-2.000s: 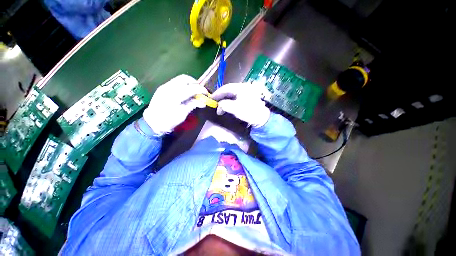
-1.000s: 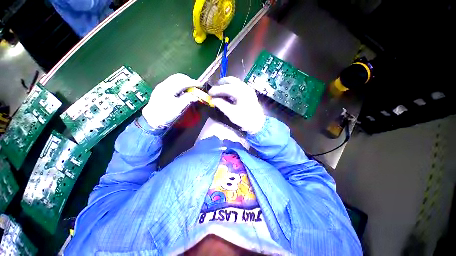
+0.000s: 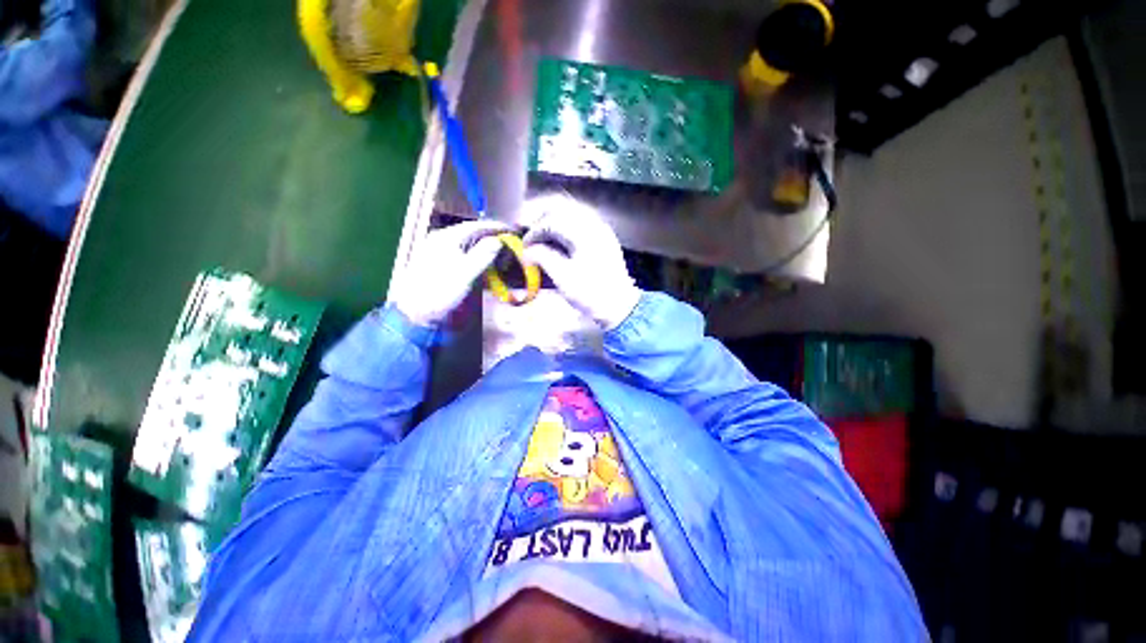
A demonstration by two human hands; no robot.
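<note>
A yellow ring, probably a tape roll (image 3: 518,294), is held in front of my chest between both white-gloved hands. My left hand (image 3: 446,266) grips its left edge with thumb and fingertips. My right hand (image 3: 581,258) holds its right side, fingers curled in. The ring's opening faces the camera. A green circuit board (image 3: 635,123) lies on the steel sheet (image 3: 666,229) just beyond my hands, to the right.
A blue-handled brush (image 3: 458,148) and yellow fan (image 3: 358,44) are ahead left. Circuit boards (image 3: 224,389) lie on the green line (image 3: 239,163) to the left. A yellow-black round item (image 3: 789,44) and small dark tool (image 3: 794,185) are right. Black totes (image 3: 1018,509) stand behind right; a person's blue sleeve (image 3: 50,157) shows.
The view has turned right, so the totes at lower right have come into view. The yellow item has turned and now shows as an open ring. Both hands still hold it.
</note>
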